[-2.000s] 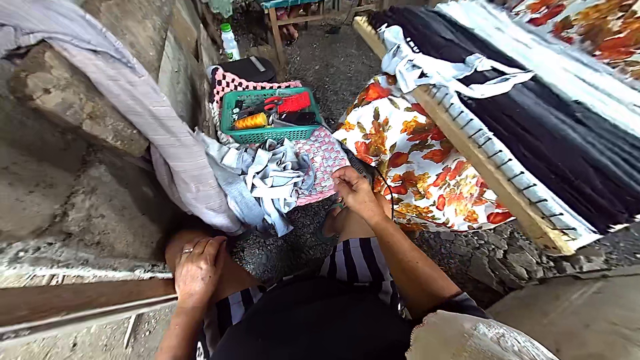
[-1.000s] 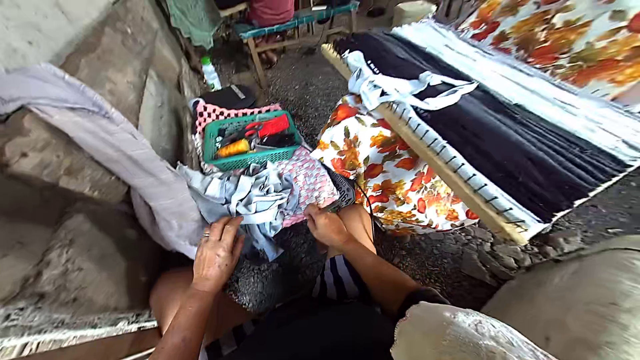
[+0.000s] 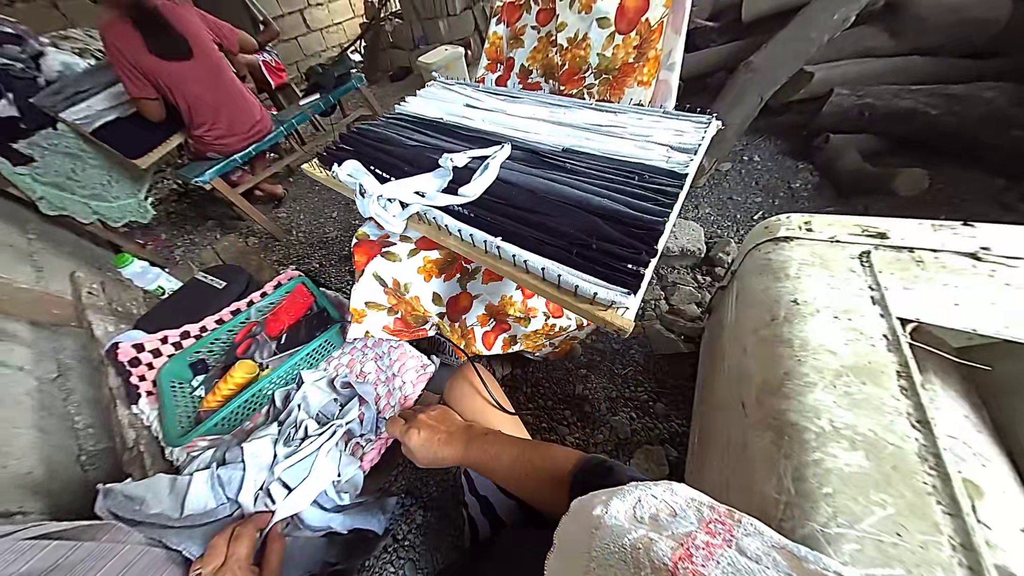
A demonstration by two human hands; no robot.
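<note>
My left hand (image 3: 240, 547), cut off by the bottom edge, has its fingers on a pale grey fabric strip at the near side of a heap of grey cloth strips (image 3: 296, 456). My right hand (image 3: 432, 434) is beside the pink and white woven mat (image 3: 382, 370), its fingers curled; whether they hold anything is hidden. A green plastic basket (image 3: 276, 376) behind the heap holds red-handled scissors (image 3: 254, 342), a yellow thread spool (image 3: 230, 384) and a red item. Farther off, a wooden frame with nails (image 3: 512, 272) carries dark and white fabric strips, with a loose white strip (image 3: 424, 188) on top.
Floral cloth (image 3: 456, 300) hangs under the frame. A large worn pale container (image 3: 816, 384) stands at the right. A plastic bottle (image 3: 148, 274) and a black slipper (image 3: 204, 298) lie beyond the basket. A person (image 3: 188, 76) sits on a blue bench (image 3: 280, 128) at the back left.
My left hand has moved from my leg to the grey strips. The view has shifted, showing more of the seated person and the container.
</note>
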